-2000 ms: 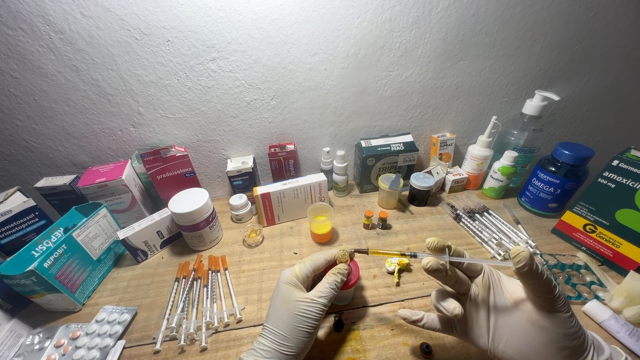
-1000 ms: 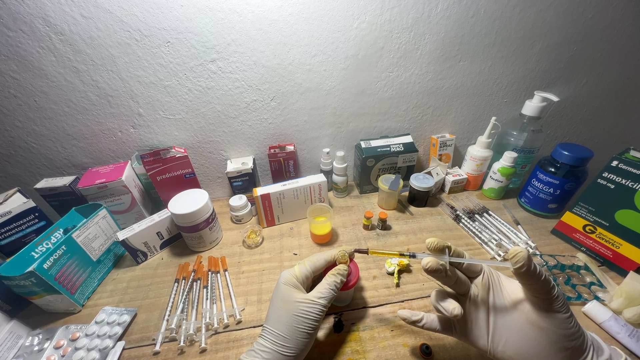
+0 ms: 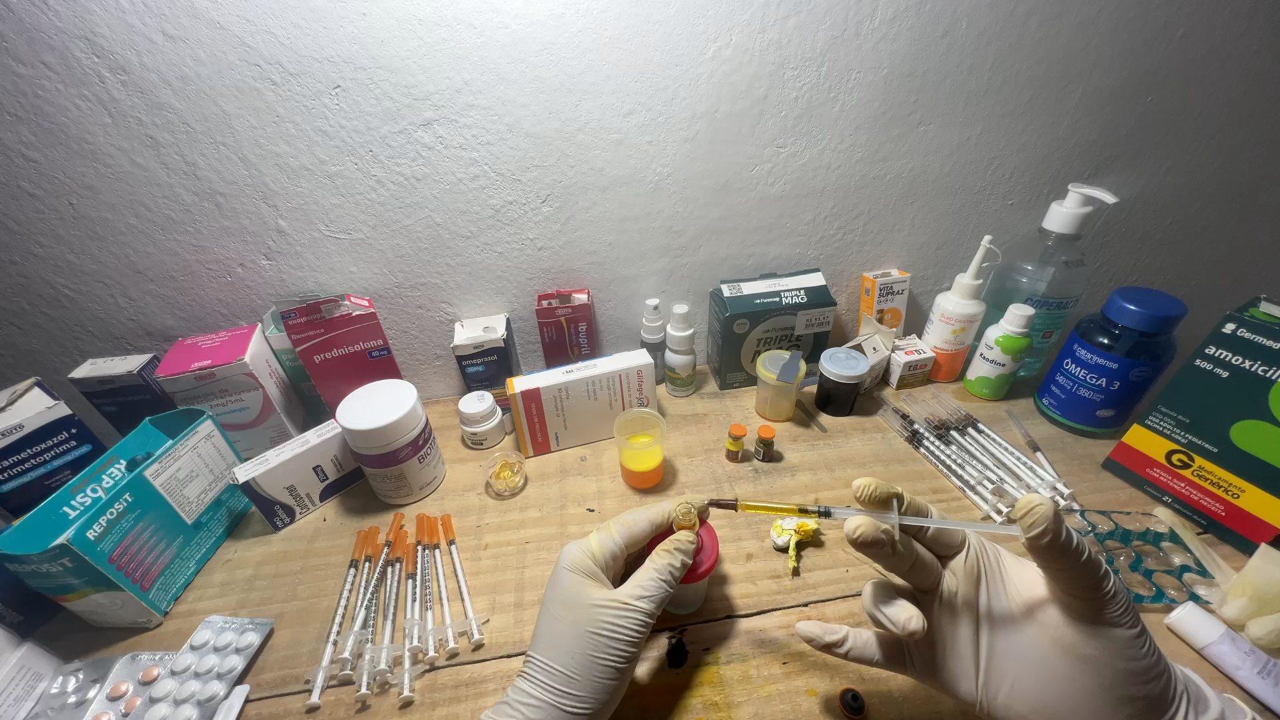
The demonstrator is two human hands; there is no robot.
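My gloved left hand pinches a small clear glass vial between thumb and forefinger, above a red-lidded jar. In my gloved right hand lies a syringe holding yellow-amber liquid, its plunger drawn far out and its tip at the vial's mouth. Whether the needle is inside the vial cannot be told. Just behind the hands stand a plastic cup of yellow and orange liquid and two small orange-capped vials. A yellow-stained white wad lies below the syringe barrel.
Orange-capped syringes lie at left, more syringes at right. Medicine boxes, a white tub, lidded cups and a blue bottle stand along the wall. Blister packs lie front left; a dark stopper lies at the front edge.
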